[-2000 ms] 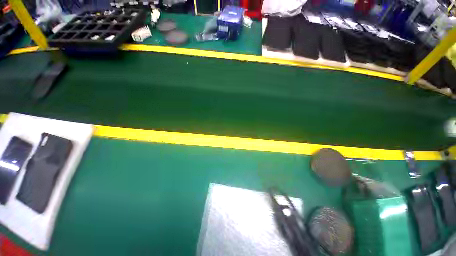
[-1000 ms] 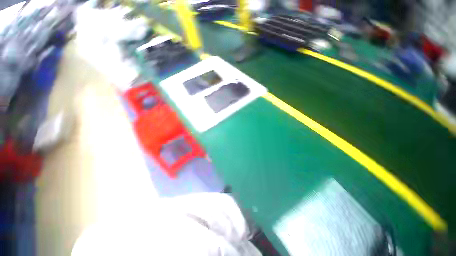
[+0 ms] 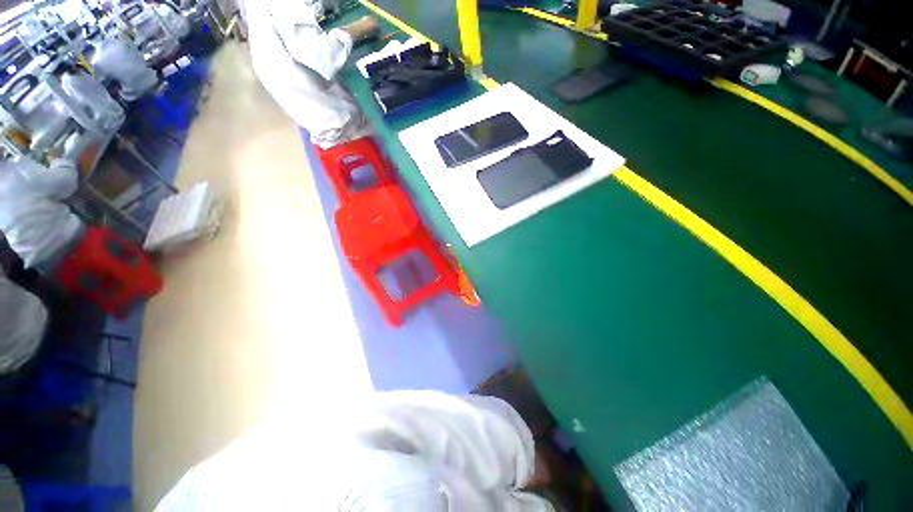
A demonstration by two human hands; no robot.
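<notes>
A silvery textured mat (image 3: 736, 460) lies on the green bench at the lower right. A white foam board (image 3: 479, 222) lies farther along the bench, with two dark flat units side by side on it, one glossy (image 3: 483, 138) and one matt (image 3: 536, 172). My white left sleeve (image 3: 440, 440) fills the bottom centre. Only a small, dim part of my left hand or wrist (image 3: 542, 468) shows below the bench edge; its fingers and anything in it are hidden. My right hand is out of the picture.
Red stools (image 3: 380, 225) stand beside the bench. A black tray (image 3: 415, 78) and a person in white (image 3: 305, 60) are beyond the board. Yellow tape (image 3: 741, 255) borders the dark green belt; a large pocketed tray (image 3: 691, 35) sits across it. A pale aisle (image 3: 250, 300) runs left.
The view has swung left and steadied, bringing the stools and aisle in. The round dishes and green box have left the picture, and my sleeve has come in at the bottom.
</notes>
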